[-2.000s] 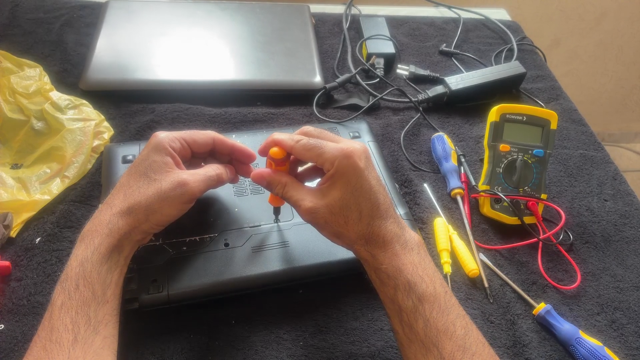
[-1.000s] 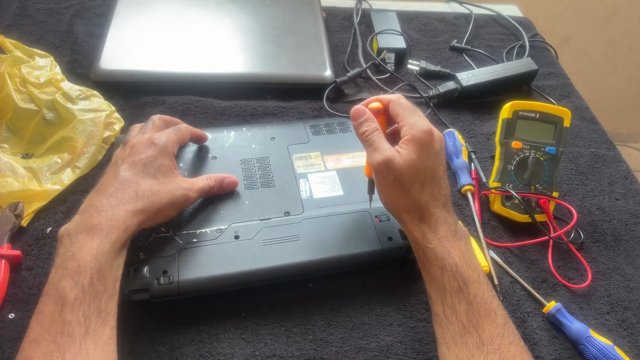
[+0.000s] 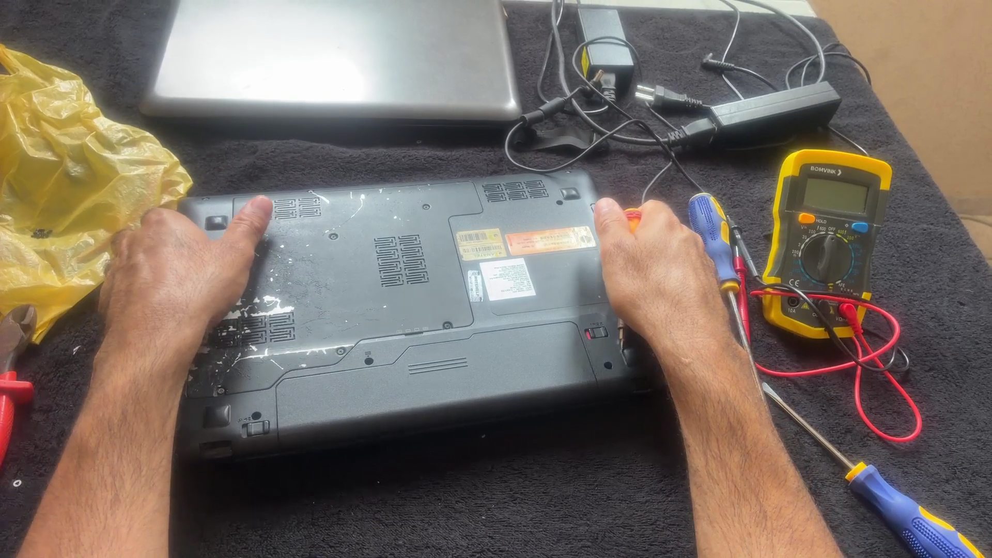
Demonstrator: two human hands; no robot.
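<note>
A black laptop [image 3: 349, 310] lies upside down on a dark towel, its vents, screws, stickers and scratched bottom cover facing up. My left hand [image 3: 174, 275] grips its left side, thumb on the bottom cover and fingers hidden past the edge. At the right side, my right hand [image 3: 655, 271] holds the laptop's edge with the thumb near the orange sticker. The orange screwdriver [image 3: 634, 219] is tucked in that same hand; only a bit of its handle shows between thumb and fingers, and its tip is mostly hidden.
Behind lies a closed silver laptop [image 3: 333, 62]. Power adapters [image 3: 775, 112] with tangled cables are at the back right. A yellow multimeter [image 3: 829, 240] and blue screwdrivers [image 3: 891, 496] lie right. At left are a yellow plastic bag [image 3: 70, 186] and red-handled pliers [image 3: 9, 403].
My right hand, upright with the screwdriver over the laptop's right part a second ago, now grips the right edge. My left hand has moved from the cover to the left edge.
</note>
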